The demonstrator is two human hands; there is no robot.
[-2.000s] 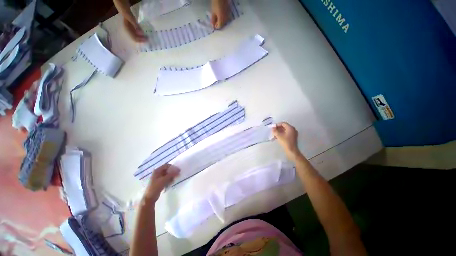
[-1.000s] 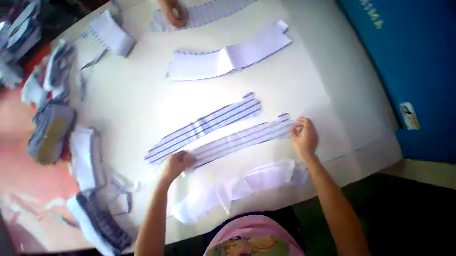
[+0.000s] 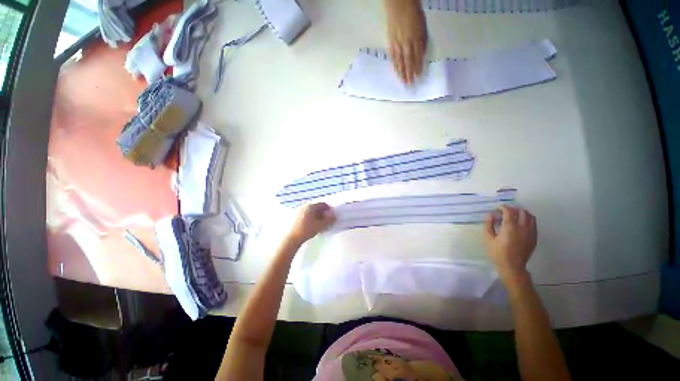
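Observation:
A narrow striped strip (image 3: 417,209), looking pale with white interlining on top, lies flat on the white surface. My left hand (image 3: 316,220) pinches or presses its left end. My right hand (image 3: 511,232) has its fingertips on its right end, just below a small striped tab. Just beyond lies a small stack of dark-striped strips (image 3: 388,170). Nearest me lies a pile of plain white curved interlining (image 3: 417,280) with one piece's tip sticking out toward me. The fingertips of both hands are partly hidden.
Another person's hand (image 3: 406,46) rests on a wider white collar piece (image 3: 492,77) farther up. Striped bundles (image 3: 160,123) and a white stack (image 3: 200,170) lie at left, near the orange-red cover (image 3: 82,186). The blue machine (image 3: 663,111) stands at the right edge.
The view has turned and shifted left. Both my hands stay at the ends of the strip, whose white layer now lies flatter over the stripes. The other person's hand has moved onto the wider white piece.

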